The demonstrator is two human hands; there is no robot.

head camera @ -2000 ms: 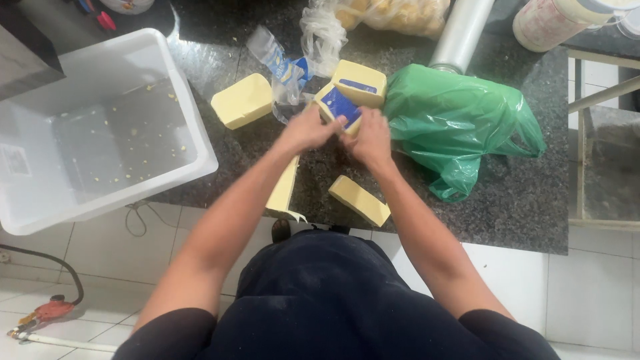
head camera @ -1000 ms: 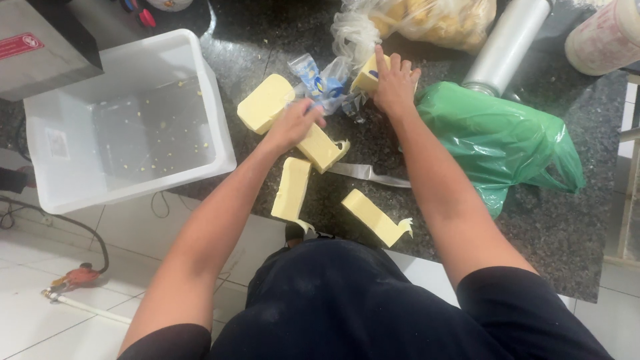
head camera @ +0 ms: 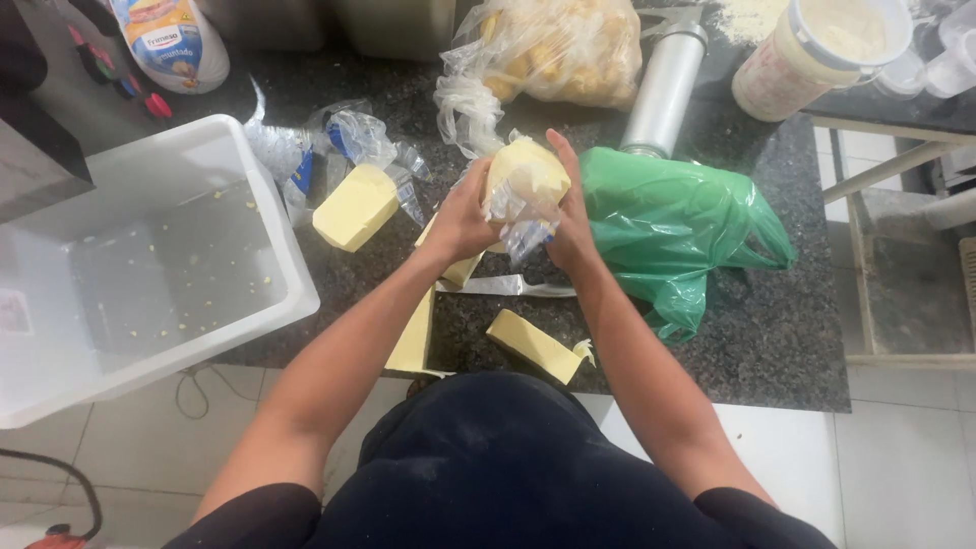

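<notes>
Between both hands is a pale yellow block of cheese [head camera: 528, 169], with torn clear and blue wrapper hanging from its near side. My left hand [head camera: 467, 217] grips its left side and my right hand [head camera: 570, 206] its right. Below them lies a knife [head camera: 488, 286] with a wide blade, its handle partly behind my right forearm. One yellow block [head camera: 356, 207] sits left of my hands beside crumpled plastic wrappers [head camera: 358, 137]. A cut piece [head camera: 534, 345] rests near the counter edge, another [head camera: 414, 335] by my left forearm. Further pieces are partly hidden under my left hand.
A white plastic tub [head camera: 278, 305] with yellow crumbs stands at left. To the right lies a green plastic bag [head camera: 679, 221]. Behind are a clear bag of yellowish food [head camera: 564, 49], a metal cylinder [head camera: 667, 88], a white bucket [head camera: 785, 69] and a packaged product [head camera: 179, 46].
My left hand has left the cut pieces and moved to the right. Both hands now hold a block up with its wrapper hanging loose.
</notes>
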